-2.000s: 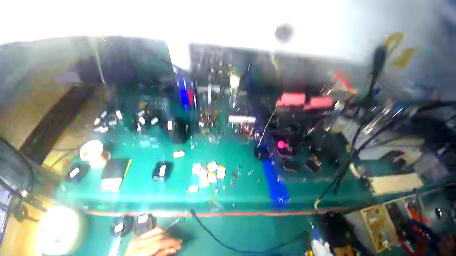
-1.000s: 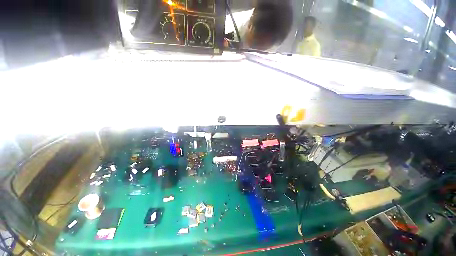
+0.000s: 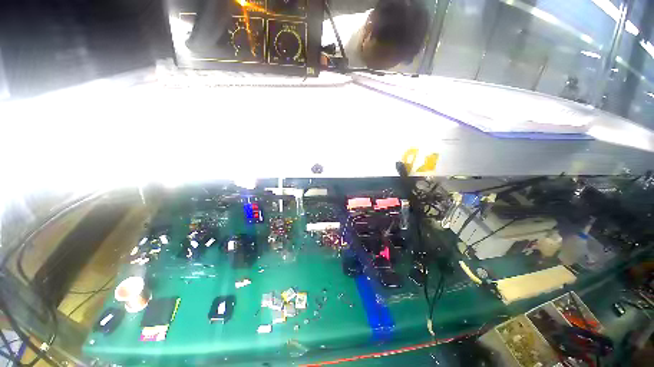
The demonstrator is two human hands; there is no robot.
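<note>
Neither of my hands is in the picture. Nearest in front of me, a black rounded unit (image 3: pixel 221 309) with a pale label lies on the green mat (image 3: pixel 193 342). To its left lie a dark flat rectangle (image 3: pixel 160 314) with a yellow edge and another black piece (image 3: pixel 108 320) with a pale label. Several small silver, white and yellow rectangles (image 3: pixel 284 304) lie mid-bench, with dark specks (image 3: pixel 324 299) beside them. A copper-pink wire spool (image 3: pixel 132 293) stands at the left.
A bright white shelf (image 3: pixel 237 132) spans above the bench, with an instrument (image 3: pixel 287 43) and papers (image 3: pixel 516 118) on it. Pale parts boxes (image 3: pixel 522 341) stand at the lower right. A blue strip (image 3: pixel 376 308) crosses the mat. Black cables (image 3: pixel 432 287) hang right of centre. A dark round shape, possibly a head, shows behind the shelf.
The view has tilted up since the oldest frame, so the hand, the white disc and the mat's near part are out of the picture. A distant person at the upper right no longer shows.
</note>
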